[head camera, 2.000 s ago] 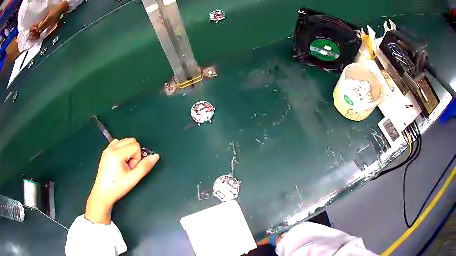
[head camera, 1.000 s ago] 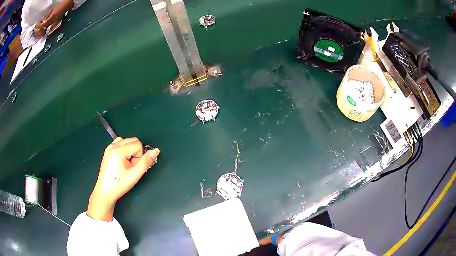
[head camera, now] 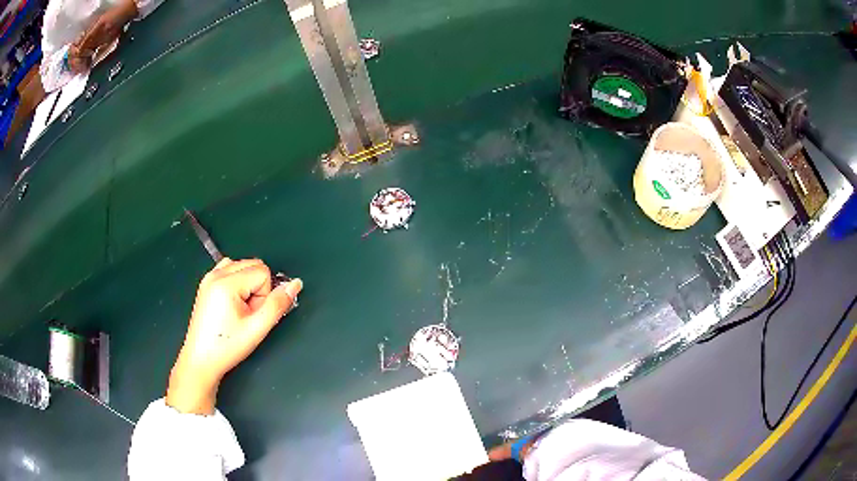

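Observation:
My left hand [head camera: 233,319] is at the left, fingers curled round the tweezers [head camera: 204,237], whose thin end points up and left. A small dark and silvery piece [head camera: 285,285] shows at my thumb and fingertips, mostly hidden. My right hand [head camera: 506,453] is at the bottom edge, mostly cut off below the white sleeve and blue wrist band; its fingers are hidden. A round PCB assembly [head camera: 434,349] lies just above the white work pad [head camera: 418,427]. A second round PCB assembly [head camera: 392,209] lies farther up, below the metal post.
The metal post [head camera: 343,85] stands at top centre, with another disc [head camera: 370,48] beside it. A black fan [head camera: 620,89], a tub of white pieces [head camera: 675,193] and the iron stand [head camera: 780,141] are at right. The solder spool [head camera: 73,359] and bottle [head camera: 23,382] are at left. Another person's hand [head camera: 99,38] is upper left.
The far disc beside the post has moved left, nearer the post. The view has shifted slightly. My left hand keeps its grip on the tweezers.

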